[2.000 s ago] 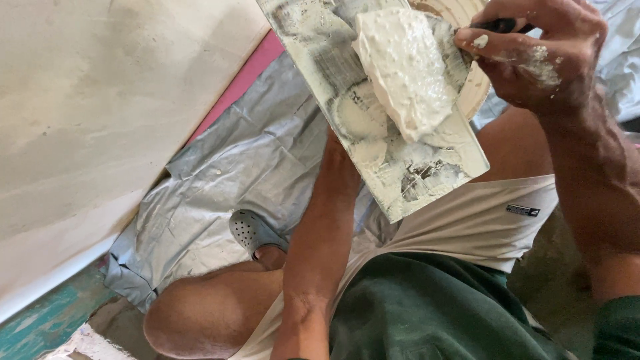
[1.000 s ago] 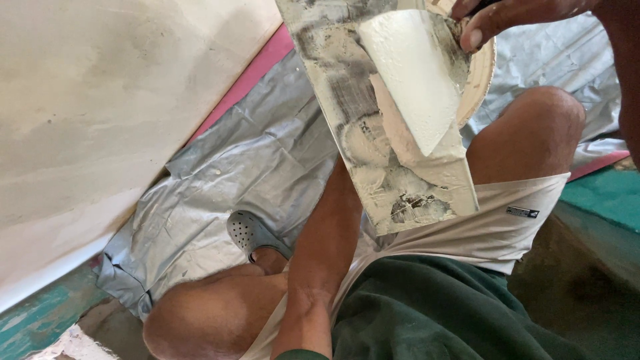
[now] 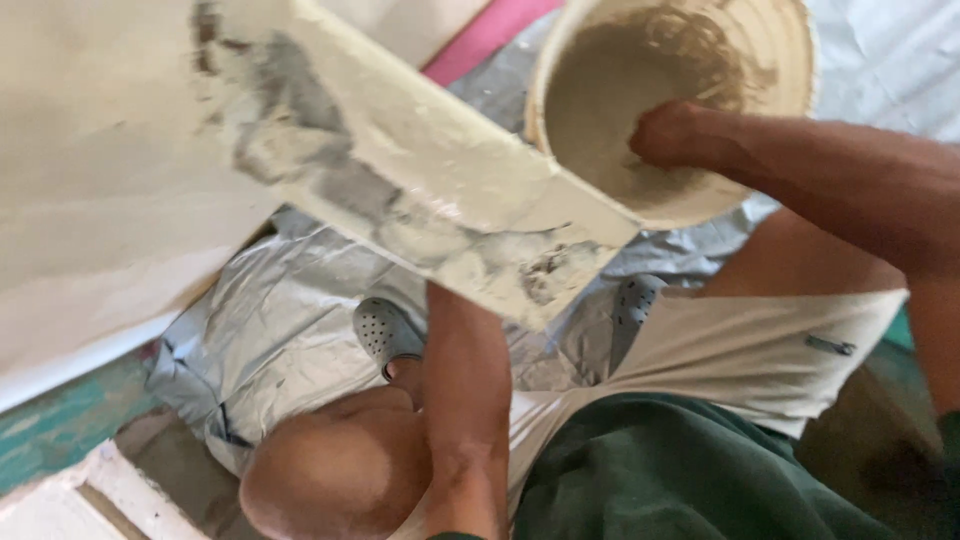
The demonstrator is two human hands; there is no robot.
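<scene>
A flat rectangular plasterer's board [image 3: 360,187] slants across the upper middle, smeared with grey marks and carrying a long band of cream-coloured compound [image 3: 442,150]. My left forearm rises beneath it; the left hand itself is hidden under the board. My right hand [image 3: 667,135] reaches down inside a round pale bucket [image 3: 776,60] at the upper right, whose inner wall is streaked with compound. The fingers of that hand are blurred and mostly out of sight, so whether they hold a tool cannot be told.
A pale wall or panel [image 3: 97,172] stands along the left, with a pink strip [image 3: 487,37] beyond it. Silver sheeting [image 3: 292,300] covers the floor around my feet, in grey clogs [image 3: 382,330]. A white-edged object [image 3: 97,495] lies at the lower left.
My right hand has gone from the board, where it held a coated blade, down into the bucket. The board has swung and moved left, and more of the bucket shows.
</scene>
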